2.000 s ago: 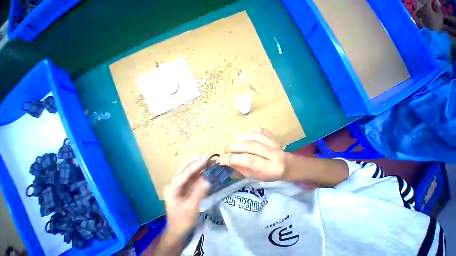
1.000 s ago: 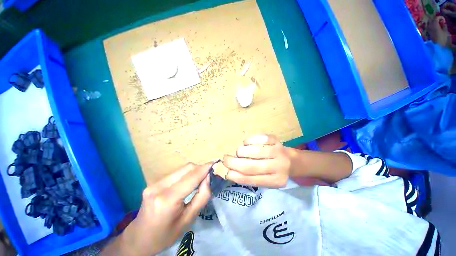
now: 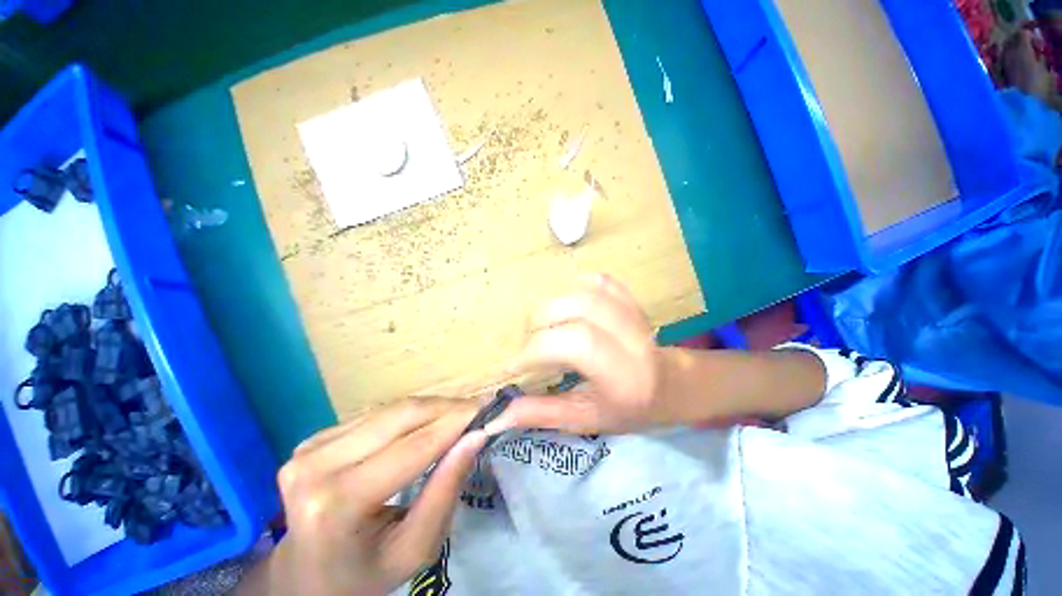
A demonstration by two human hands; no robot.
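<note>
My left hand (image 3: 379,477) and my right hand (image 3: 594,361) meet in front of my shirt, below the near edge of the cardboard mat. Between their fingertips is a dark part (image 3: 495,408), held by the left thumb and fingers and touched by the right fingertips. Most of it is hidden by the fingers. Another small dark bit (image 3: 567,381) shows between the right fingers; I cannot tell if it is the same piece. The white glue bottle (image 3: 571,217) stands on the mat (image 3: 466,303). A white square pad (image 3: 349,175) with a round white disc lies at the mat's upper left.
On the left, a blue bin (image 3: 175,314) lined with white holds a heap of dark looped parts (image 3: 117,408). On the right is a blue bin (image 3: 804,151) lined with cardboard. Another person's blue sleeve (image 3: 955,314) is beside it. White scraps lie on the green bench (image 3: 745,268).
The right hand has shifted and turned, and more of the dark part shows between the fingertips. The left hand has moved in from lower left with its fingers closer together. The view has shifted slightly.
</note>
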